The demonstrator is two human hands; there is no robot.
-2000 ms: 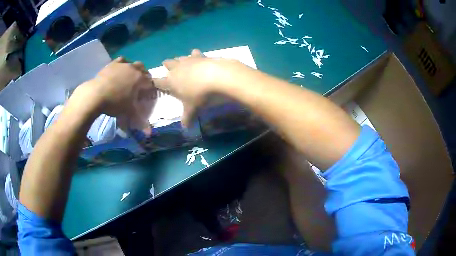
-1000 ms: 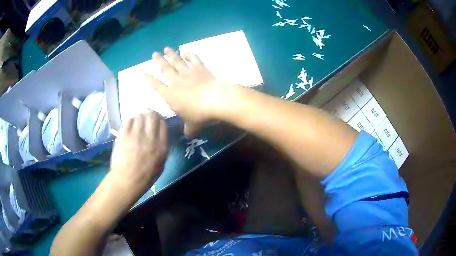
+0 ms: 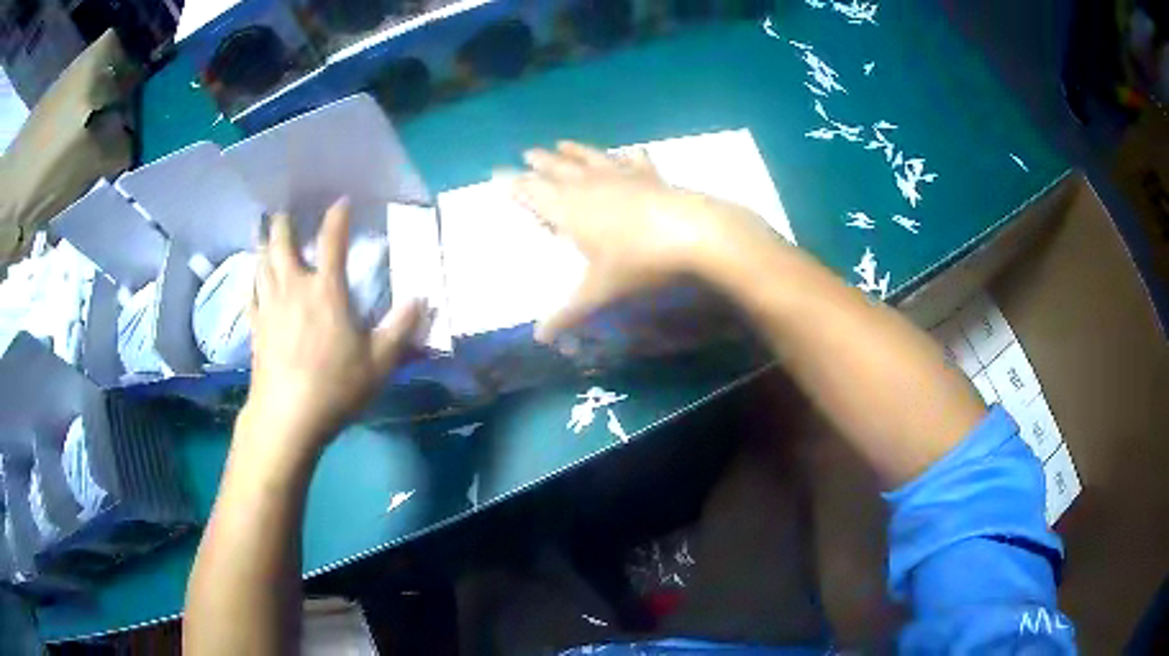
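Observation:
A row of retail boxes stands on the green table. The closed ones show white tops (image 3: 494,276) at the middle; those to the left are open, with pale grey lids (image 3: 321,160) upright and whitish wrapped products (image 3: 227,311) inside. My left hand (image 3: 312,314) is spread over an open box, its fingers apart, partly hiding the wrapped product. My right hand (image 3: 603,224) lies spread over the closed white tops, its fingers apart and a little blurred. Neither hand holds anything that I can see.
More dark blue boxes (image 3: 494,49) stand at the back. Small white scraps (image 3: 596,410) lie scattered on the table (image 3: 718,77). More open boxes (image 3: 83,461) stand at the left. A brown master carton (image 3: 1102,346) with white box tops is at the right. A brown crumpled shape (image 3: 71,141) is at back left.
My left hand has moved from the closed tops' front edge to over an open box and spread. My right hand stays over the white tops. The view has shifted, moving the boxes rightward.

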